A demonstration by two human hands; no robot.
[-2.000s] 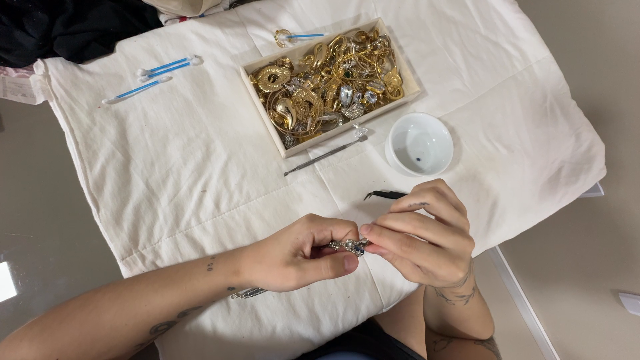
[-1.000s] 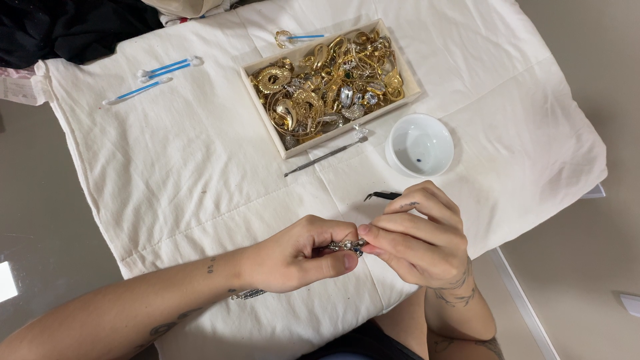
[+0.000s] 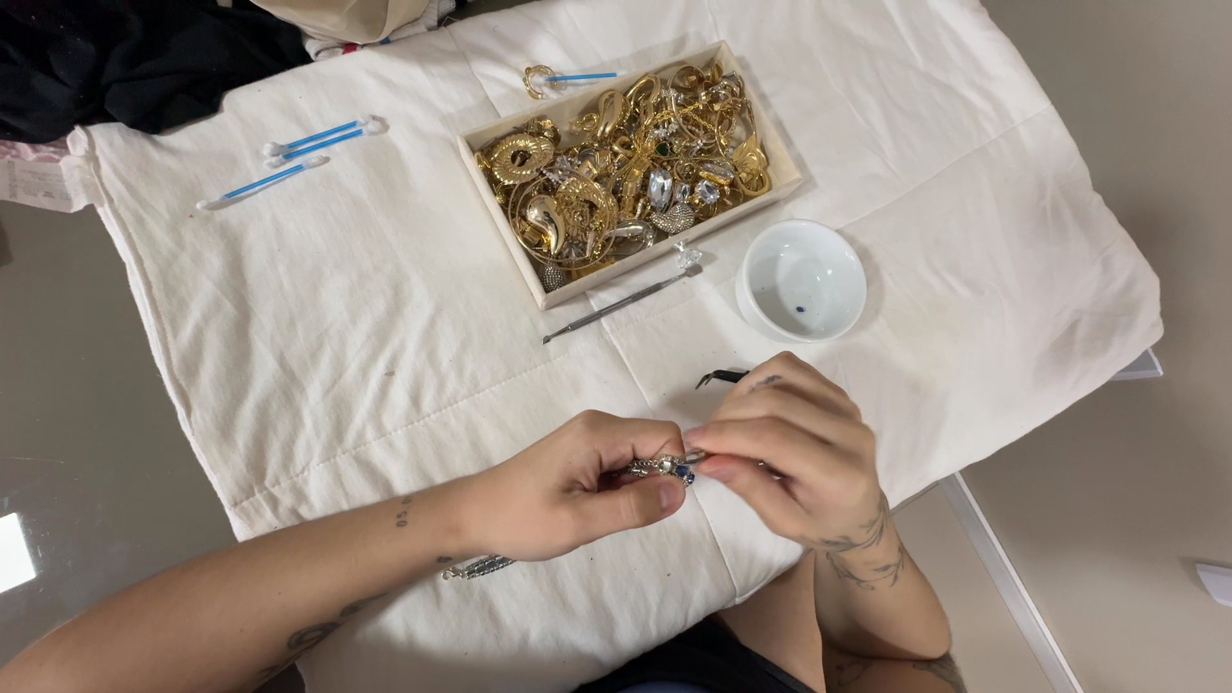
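Between the thumb and curled fingers of my left hand [image 3: 577, 486] is a silver jewelry piece [image 3: 664, 468] with clear and blue stones. My right hand [image 3: 794, 448] meets it from the right, its thumb and fingertips pinching a slim metal tool [image 3: 695, 456] against the stones; most of the tool is hidden. Black tweezers [image 3: 722, 377] with a bent tip stick out beyond the right knuckles; whether the hand holds them I cannot tell. A silver chain end [image 3: 478, 568] shows below my left wrist; its link to the held piece is hidden.
A pale box [image 3: 630, 272] full of gold and silver jewelry stands ahead on white cloth, beside a white bowl [image 3: 802, 279] with a small dark blue piece inside. A double-ended metal tool [image 3: 621, 306], cotton swabs [image 3: 322, 140] and a gold ring-shaped piece [image 3: 536, 81] lie around the box.
Both hands stay in nearly the same place. The fingers of my right hand have shifted slightly at the jewelry, and the blue stones show more plainly.
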